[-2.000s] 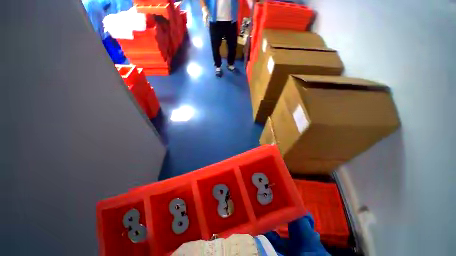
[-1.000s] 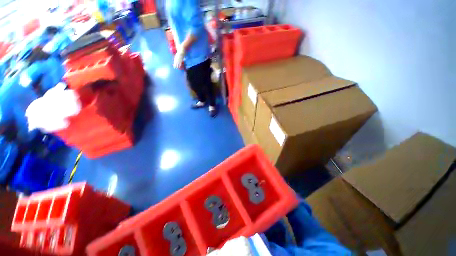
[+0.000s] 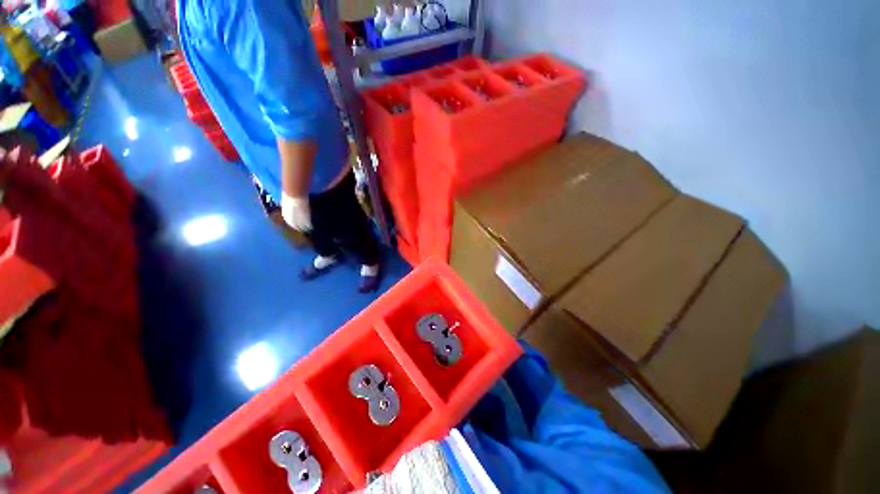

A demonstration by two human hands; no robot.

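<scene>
An orange-red four-compartment parts tray (image 3: 311,384) is held tilted in front of me, its lower left end cut off by the picture's bottom edge. Grey figure-eight parts (image 3: 374,394) lie in its pockets, one in each pocket seen; the lowest is mostly cut off. My right hand (image 3: 417,475), in a whitish glove, is partly visible at the tray's near edge, with a blue sleeve to its right. Its fingers are mostly hidden or out of the picture. My left hand is not in view.
A person in a blue smock (image 3: 261,106) stands ahead beside a grey metal shelf (image 3: 410,46). Stacked orange-red trays (image 3: 492,135) and brown cartons (image 3: 598,232) line the right wall. More red trays (image 3: 77,289) stand at left. Blue floor (image 3: 227,299) runs between.
The view has turned and moved forward. The person, shelf and right-hand tray stacks appear nearer. The tray remains held, tilted more steeply, with its left end further out of the picture.
</scene>
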